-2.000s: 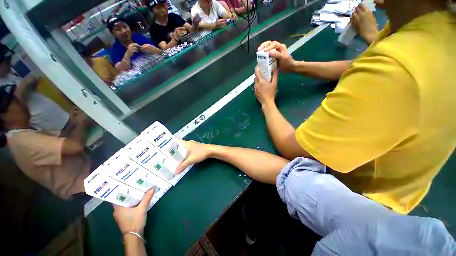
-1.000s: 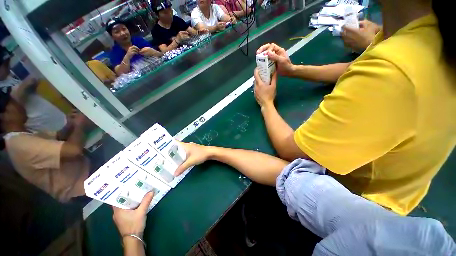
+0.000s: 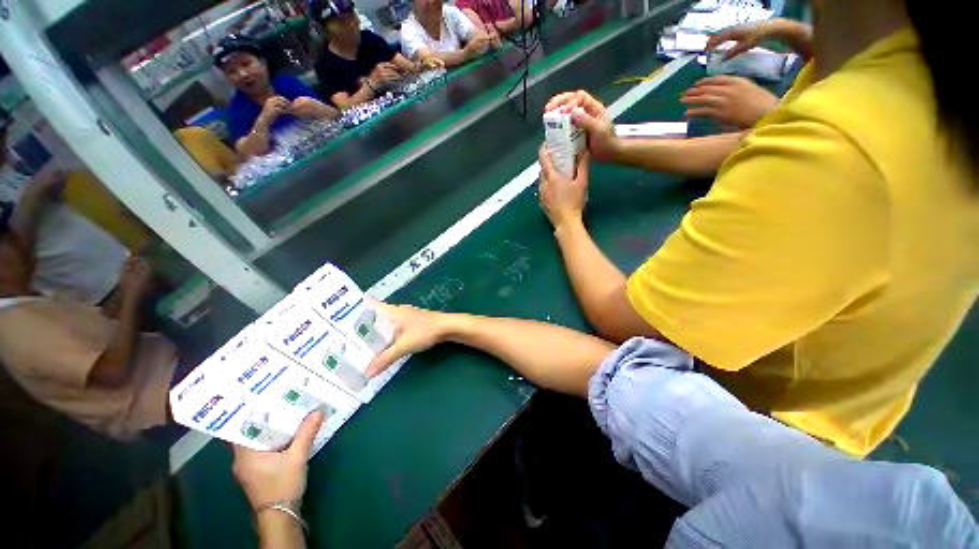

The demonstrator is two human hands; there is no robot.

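Observation:
Several slim white retail boxes (image 3: pixel 281 359) stand side by side as one wide panel at the bench end, with blue lettering and small green marks facing me. My left hand (image 3: pixel 275 463) grips their near left side, thumb on the front face. My right hand (image 3: pixel 406 330) grips the far right end, thumb on the front. The fingers behind the boxes are hidden.
A person in a yellow shirt (image 3: pixel 794 236) sits at the right, holding a white box (image 3: pixel 564 145) upright on the green bench (image 3: pixel 472 375). Behind are another person's hands, a white box lying flat and white pieces (image 3: pixel 719 27). Workers sit across the line.
My hands and the row of boxes stay nearly the same, shifted slightly left in view. A white box now lies behind the yellow-shirted person's forearm, and the hands farther along are apart.

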